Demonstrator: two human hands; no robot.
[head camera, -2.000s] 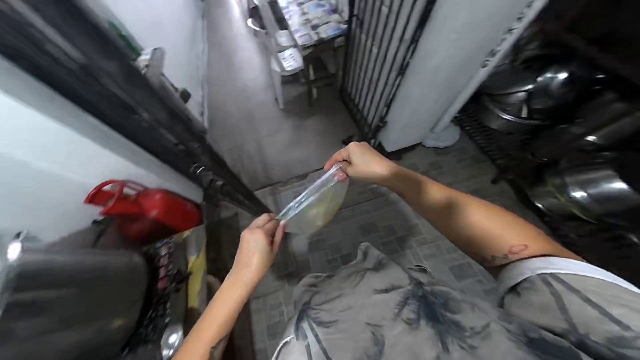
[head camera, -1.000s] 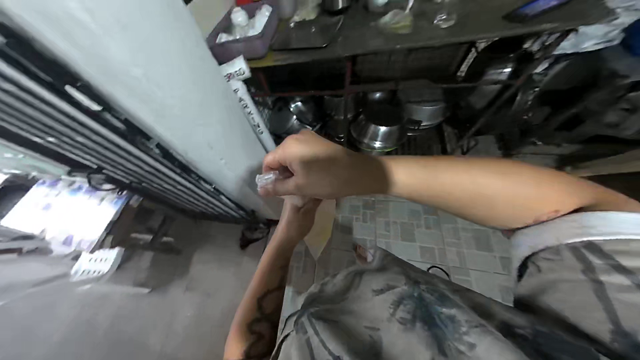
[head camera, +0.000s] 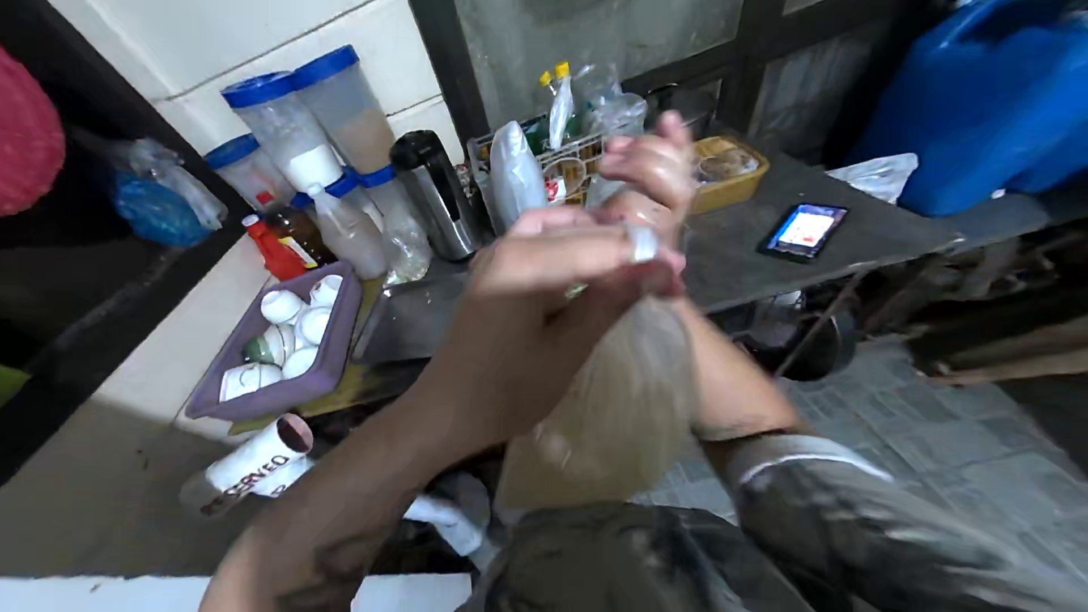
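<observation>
A clear plastic bag with pale yellowish content hangs below my hands, in front of my shirt. My left hand is closed on its gathered neck, and a bit of whitish plastic shows at the fingertips. My right hand is raised just behind the neck, its fingers bent and blurred by motion; whether it touches the plastic cannot be made out. The back of the left hand hides part of the bag.
Behind stands a dark counter with a phone, a yellow basket, a steel thermos and blue-lidded containers. A purple bin of white cups is at left. Blue jugs stand at right.
The view has swung strongly from the doorway to the counter. Two seconds ago both hands held the bag stretched between them; now it hangs from its gathered neck.
</observation>
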